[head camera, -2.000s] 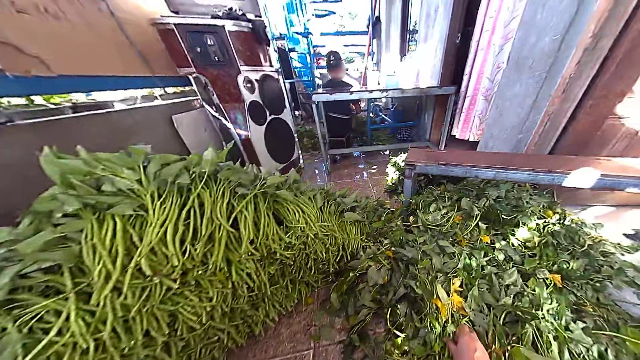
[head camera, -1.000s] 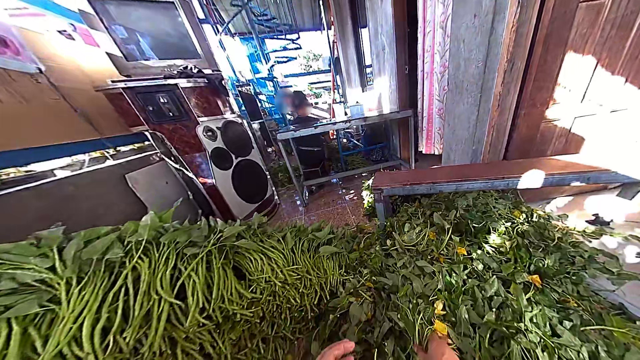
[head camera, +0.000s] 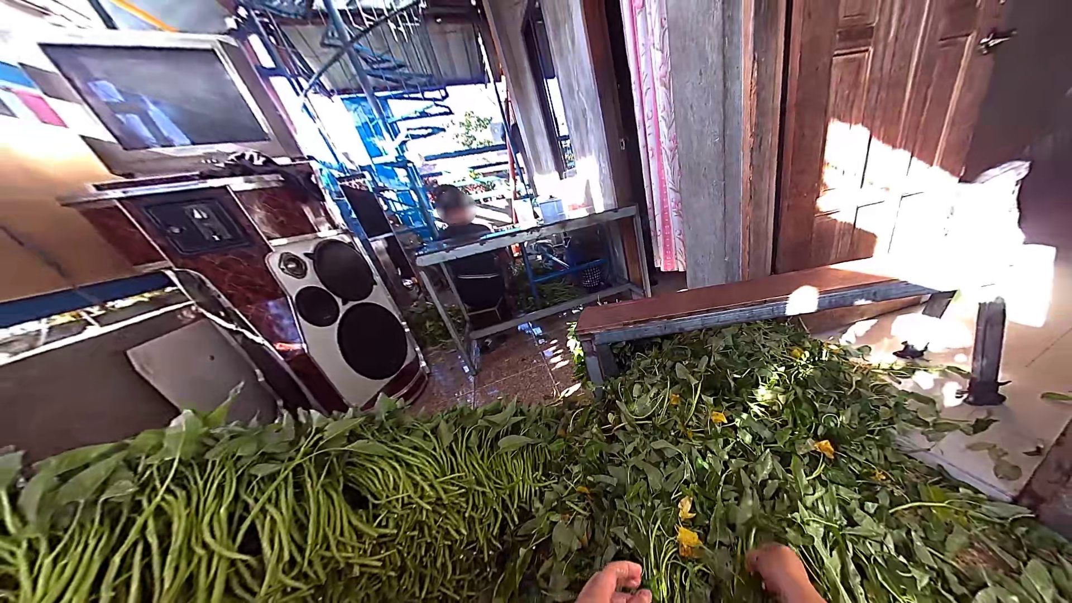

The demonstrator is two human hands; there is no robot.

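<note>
My left hand [head camera: 615, 584] is at the bottom edge, its fingers slightly bent and apart, beside green stems at the near side of a loose heap of leafy greens [head camera: 670, 469]. To its right, my right hand [head camera: 780, 569] reaches into the same heap; its fingertips are hidden among the leaves, so its grip does not show. Yellow leaves [head camera: 688, 540] lie between and ahead of the hands. On the left stands a thick stack of long-stemmed greens [head camera: 335, 511], laid side by side with leaves at the top.
A wooden bench [head camera: 712, 303] stands beyond the loose heap. Farther off are a metal-framed table [head camera: 536, 228] and a seated person [head camera: 469, 243]. A large speaker cabinet [head camera: 347, 314] with a television [head camera: 159, 96] above stands at the left. A wooden door [head camera: 888, 142] is at the right.
My left hand has come into view at the bottom since the oldest frame. My right hand now reaches into the leaves right of the yellow ones. The view has turned right and up.
</note>
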